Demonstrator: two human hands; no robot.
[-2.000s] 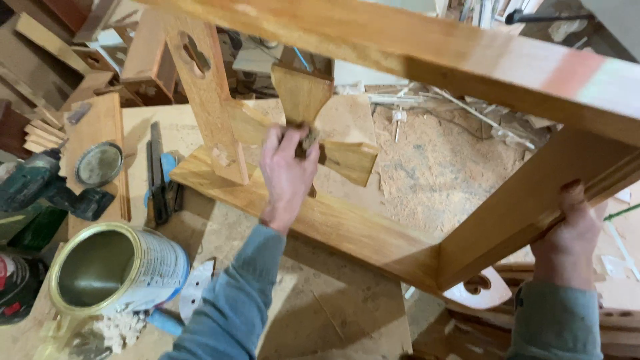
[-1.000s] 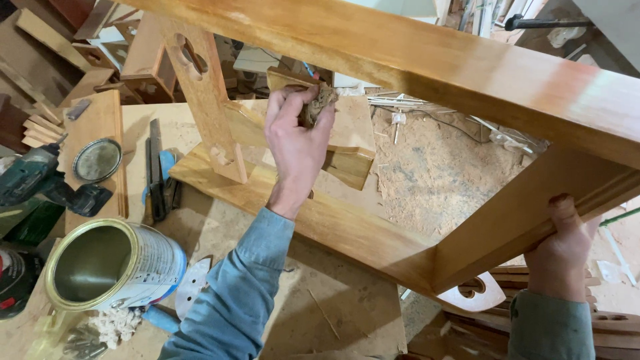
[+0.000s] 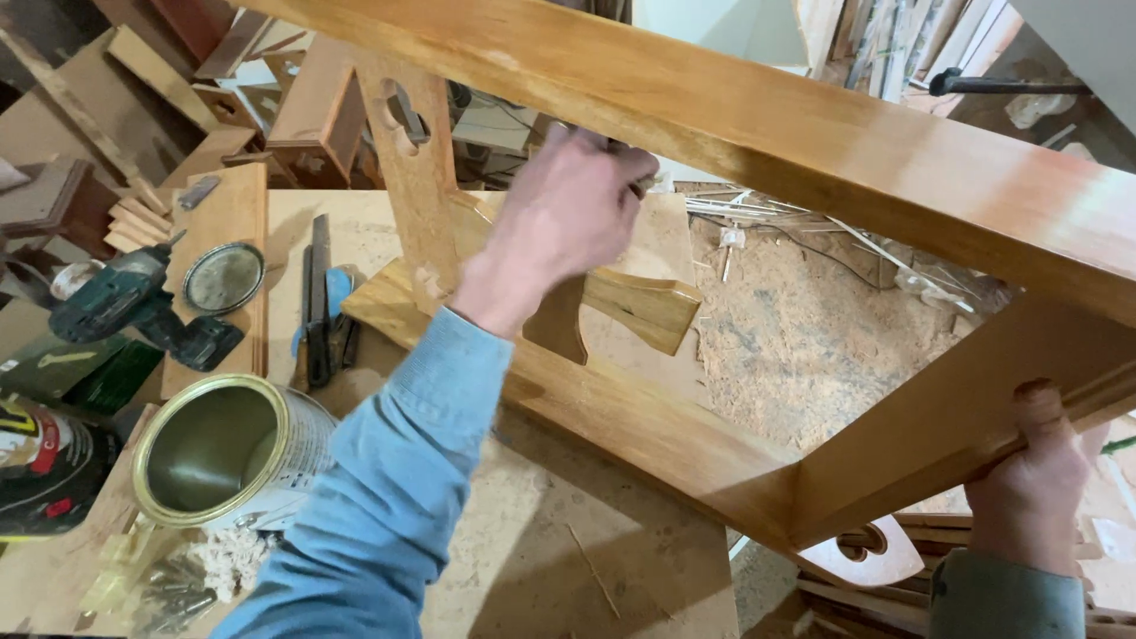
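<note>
My left hand [image 3: 568,213] is inside a varnished wooden frame [image 3: 639,426], over a cross-shaped wooden piece [image 3: 643,306]. It is closed on a small crumpled wad [image 3: 641,185], most of which the fingers hide. The frame's long upper rail partly covers the fingertips. On the right, my right hand [image 3: 1034,479] grips the edge of the frame's end board [image 3: 941,408], thumb on the near face. A board with a clover-shaped cutout [image 3: 413,169] stands at the frame's left end.
An open metal can [image 3: 213,453] stands at lower left, near a cordless drill [image 3: 133,306], a round lid [image 3: 224,278] and a utility knife [image 3: 315,302]. A brush [image 3: 177,595] lies below the can. Wooden pieces fill the upper left; sawdust [image 3: 781,328] covers the ground beyond the bench.
My left hand, with the wad, has moved from the cross piece's middle up to its upper arm, near the frame's top rail. My right hand keeps its hold on the end board.
</note>
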